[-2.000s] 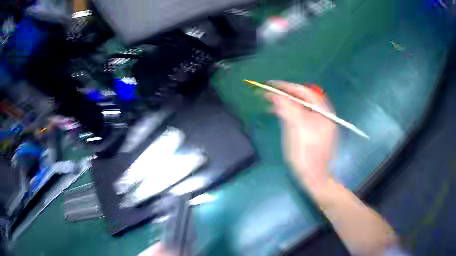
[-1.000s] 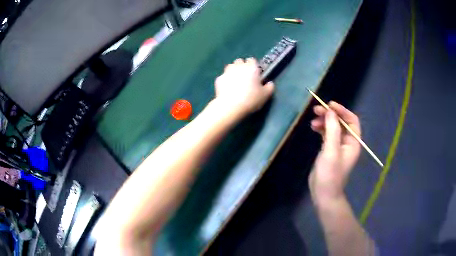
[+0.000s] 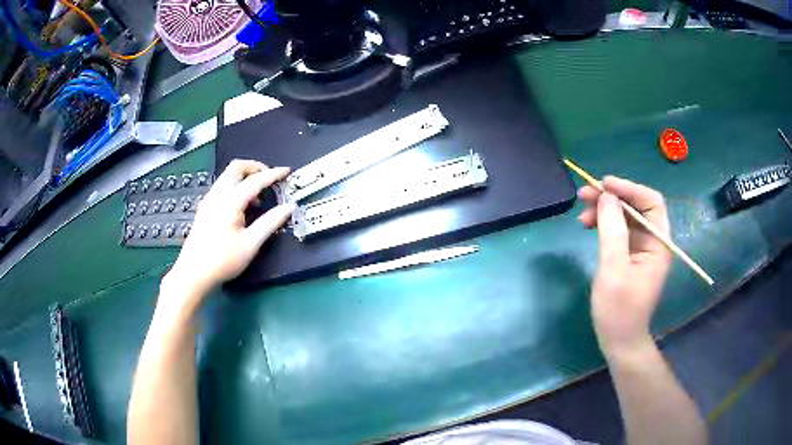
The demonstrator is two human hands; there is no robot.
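Observation:
Two narrow pale metal strip fixtures lie at an angle on the black microscope base plate (image 3: 512,165), the upper one (image 3: 369,152) and the lower one (image 3: 391,198). My left hand (image 3: 227,217) has its thumb and fingers around the left end of the upper strip, close to the lower strip's end. My right hand (image 3: 627,252) holds a thin pale stick (image 3: 682,255) like a pen, its yellowish tip pointing up-left, right of the base and away from the strips. A thin loose white strip (image 3: 408,261) lies at the base's front edge.
The microscope ring (image 3: 339,87) stands behind the strips. A grey strip block with round parts (image 3: 156,209) lies left, a dark strip (image 3: 68,369) at lower left. An orange-red dish (image 3: 673,145) and a stack of strips (image 3: 754,186) lie right. A pink fan (image 3: 204,26) is at upper left.
The view has swung back from the right side to the microscope. My left hand has left the strip stack on the right and is now at the strips on the base. My right hand still holds the stick.

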